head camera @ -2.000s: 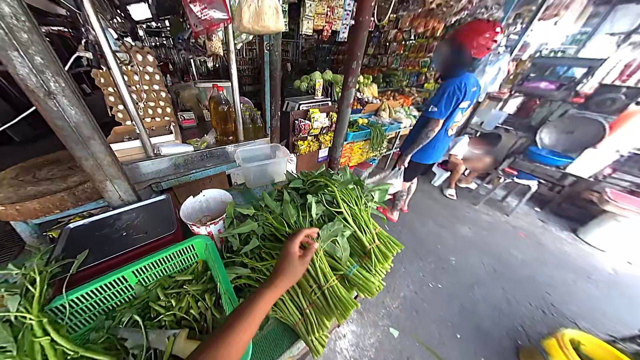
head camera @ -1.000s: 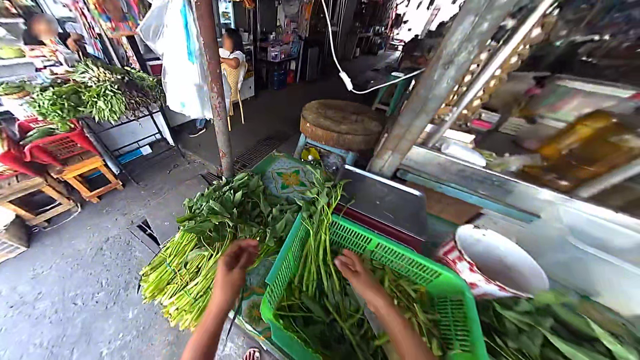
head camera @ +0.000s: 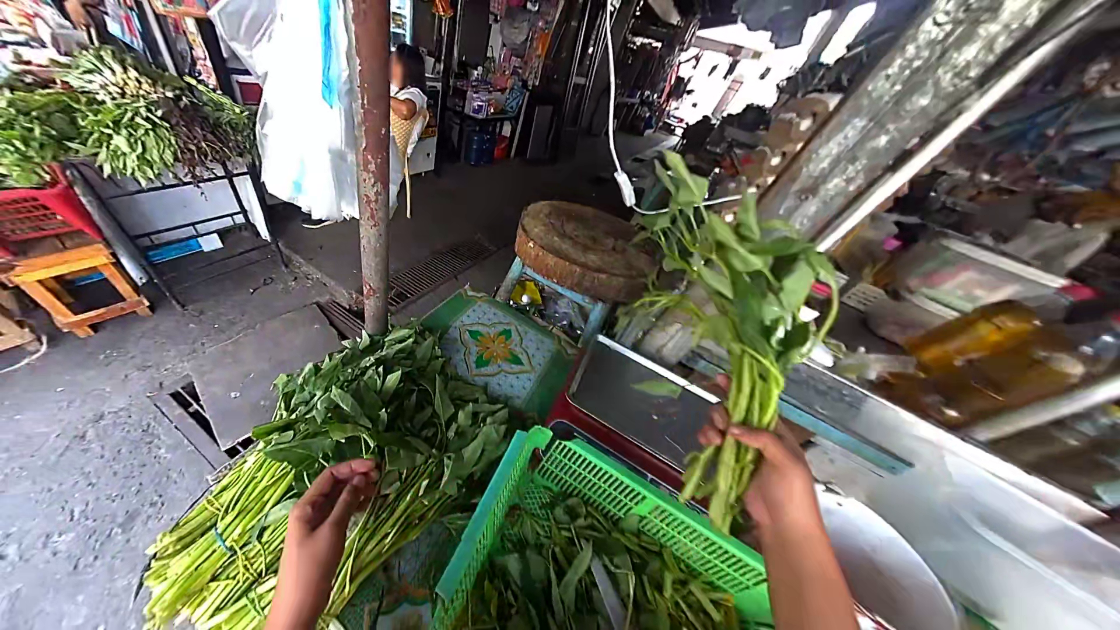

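Observation:
My right hand [head camera: 752, 455] is closed around the stems of a bundle of leafy greens [head camera: 744, 350], held upright over the far edge of a green plastic basket [head camera: 647, 507]. Cut leaves and stems [head camera: 586, 569] lie in the basket, with part of a blade among them. My left hand [head camera: 337, 499], fingers curled, is at a large heap of tied leafy greens [head camera: 385, 411] to the basket's left; whether it grips a stem I cannot tell. Behind the basket is a flat metal-topped scale [head camera: 639, 394] with a loose leaf on it.
A round wooden chopping block [head camera: 582, 245] rests on a blue stand beyond the patterned table cover [head camera: 490, 341]. A rusty post [head camera: 372, 175] rises behind the heap. A white bucket [head camera: 884, 560] stands at right, below a slanted post [head camera: 901, 114]. A person [head camera: 407, 105] is farther back.
The bundle that lay over the basket one second ago is now raised in my right hand. My left hand has moved to the heap of greens. The view swung left from the street side earlier.

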